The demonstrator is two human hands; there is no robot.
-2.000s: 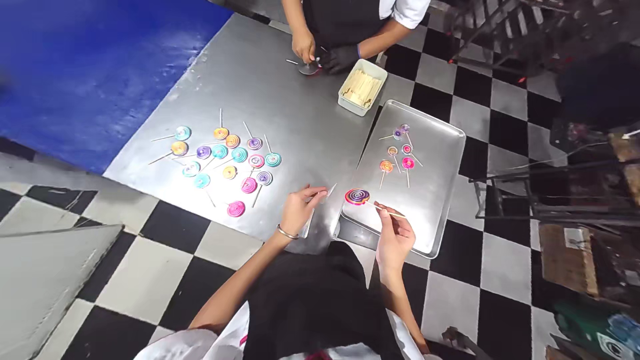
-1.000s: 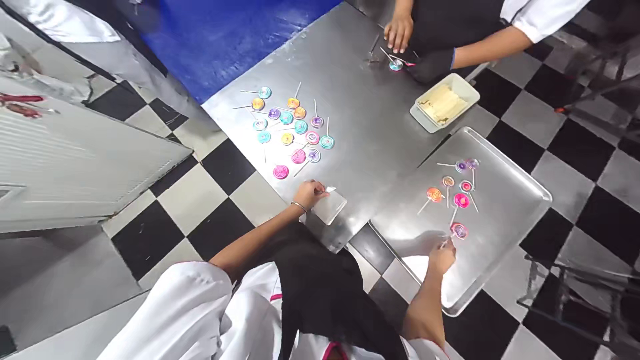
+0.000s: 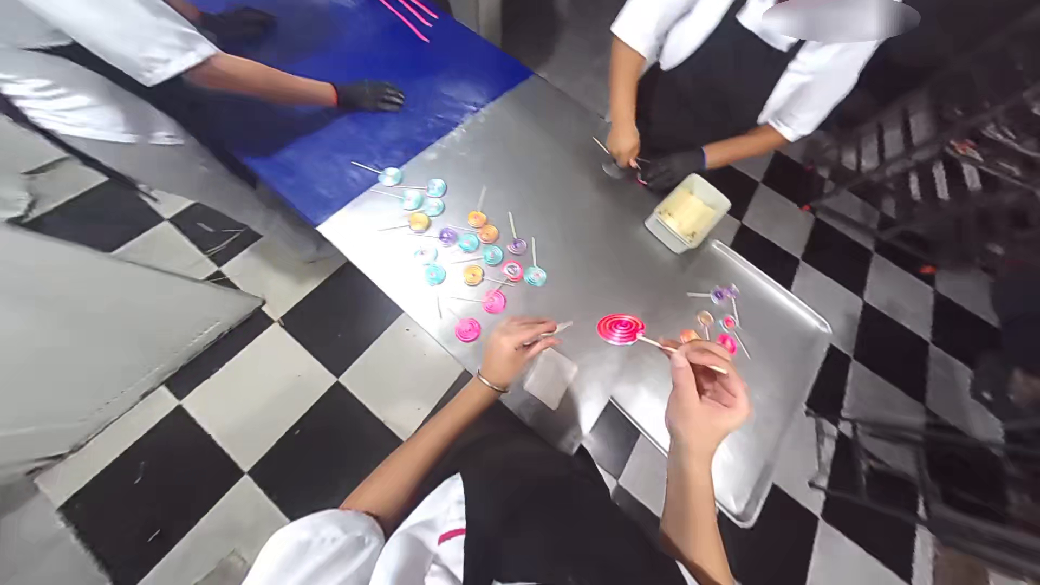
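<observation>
My right hand [image 3: 708,390] grips the white stick of a pink and red swirl lollipop [image 3: 621,329], whose disc points left over the steel table [image 3: 561,187]. My left hand [image 3: 520,345] pinches a small whitish, translucent piece [image 3: 559,328] that I cannot make out clearly. Just below that hand lies a pale translucent square [image 3: 551,379] at the table's edge. Many swirl lollipops in blue, orange, purple and pink lie to the upper left of my left hand, the nearest a pink lollipop [image 3: 468,329]. A metal tray [image 3: 780,439] with several small lollipops is behind and beside my right hand.
A plastic tub of sticks [image 3: 689,213] stands near the tray's far end. Across the table, a person's gloved hand [image 3: 673,169] and bare hand work at a small item. Another person's black-gloved hand [image 3: 370,96] rests over the blue surface [image 3: 455,73], where pink strands lie.
A pink and red lollipop is now in my right hand; one second ago that hand was at a lollipop on the tray. Another person's arm has come in over the blue surface. The view has shifted.
</observation>
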